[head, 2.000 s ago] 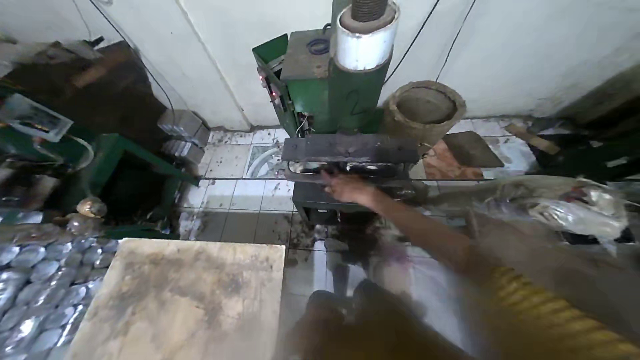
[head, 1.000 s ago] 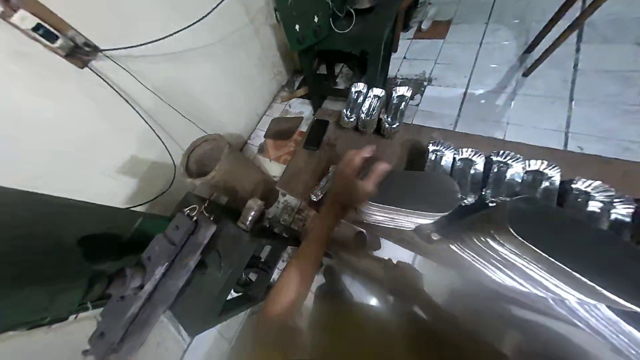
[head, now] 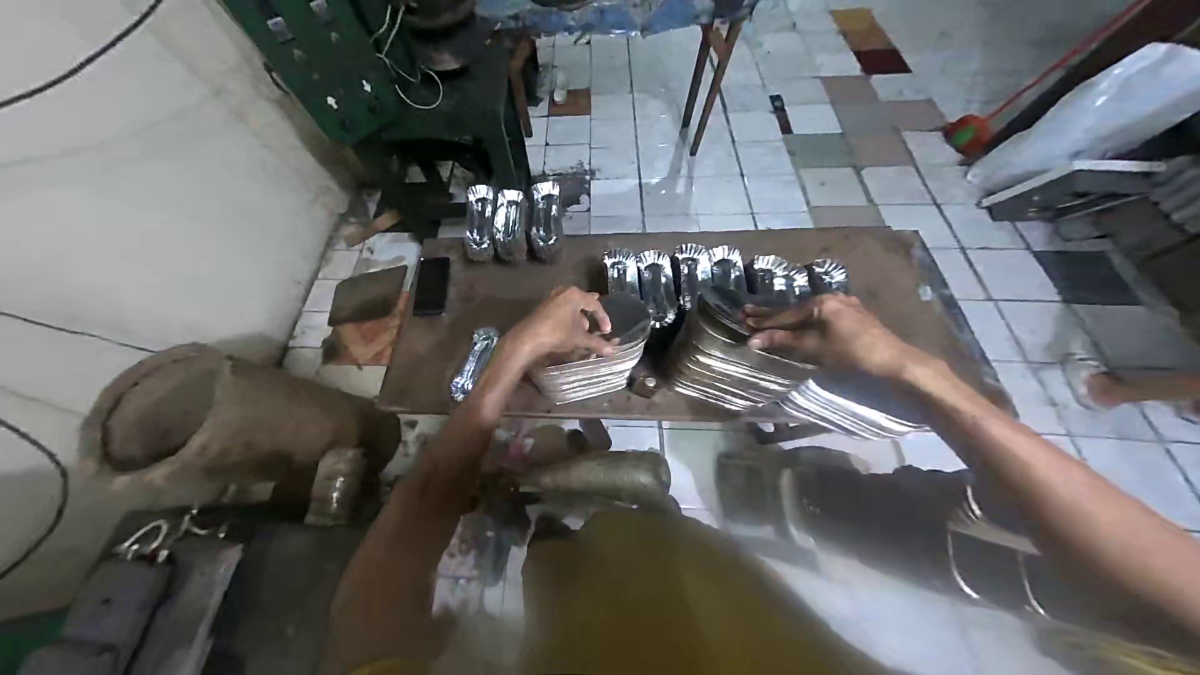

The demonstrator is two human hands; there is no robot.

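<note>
On a low brown table stand leaning stacks of thin oval metal sheets. My left hand rests on the top of the left stack, thumb and fingers at its edge. Over the middle stack, my right hand touches the top sheet near its right edge. Whether either hand grips a sheet cannot be told. Another stack lies partly under my right forearm. Behind them stands a row of fluted metal molds. A small bundle of molds lies left of my left hand.
More fluted molds and a phone are at the table's back left. A large clay-coloured cylinder lies to the left, above a dark machine bed. A green machine stands behind. At the right edge a person's foot shows.
The view has swung from the green press to the table. One hand was at the press, then over the table near the stacks; now both hands are at the stacks.
</note>
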